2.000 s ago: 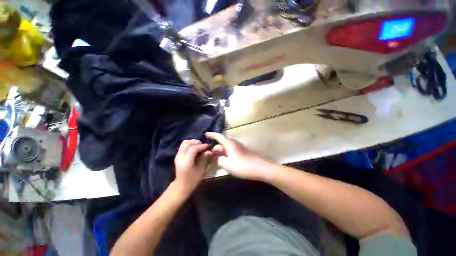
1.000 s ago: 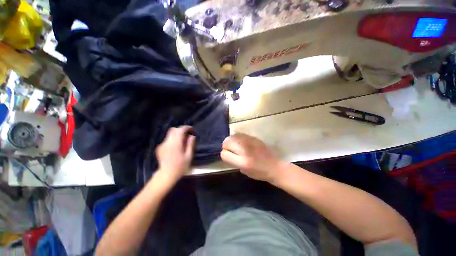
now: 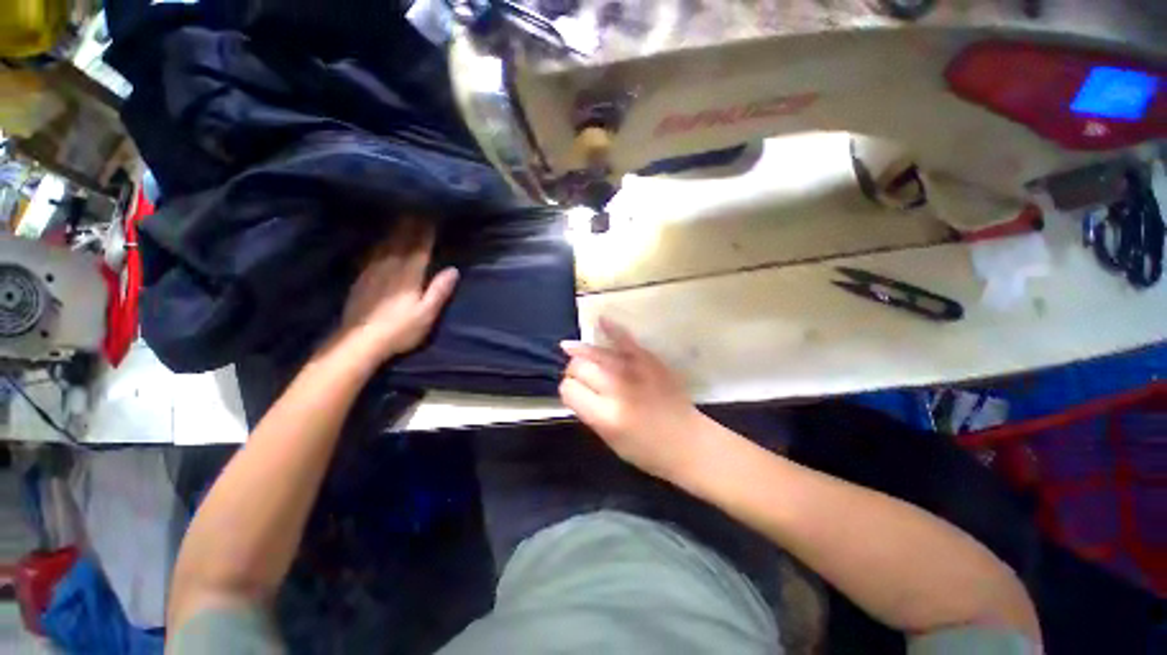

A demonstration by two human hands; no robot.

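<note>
A black garment piece (image 3: 506, 307) lies on the cream machine table, its right edge running down from the presser foot and needle area (image 3: 589, 220). The cloth bunches in folds to the left and behind. My left hand (image 3: 399, 301) lies on the cloth with the thumb spread, its fingertips partly hidden at a fold. My right hand (image 3: 623, 390) holds the right edge of the cloth near the table's front edge, between thumb and fingers. The cream sewing machine (image 3: 768, 96) stands over the table.
Black thread snips (image 3: 898, 293) lie right of the needle. Black-handled scissors (image 3: 1129, 228) and a white scrap (image 3: 1011, 266) lie farther right. A red basket (image 3: 1088, 473) is below right. A grey motor-like unit (image 3: 45, 307) and a red object (image 3: 126, 288) are at left.
The cloth beside the needle is now spread flatter. My left hand has moved left and up, opening onto the cloth. My right hand has moved from beside my left hand to the cloth's edge.
</note>
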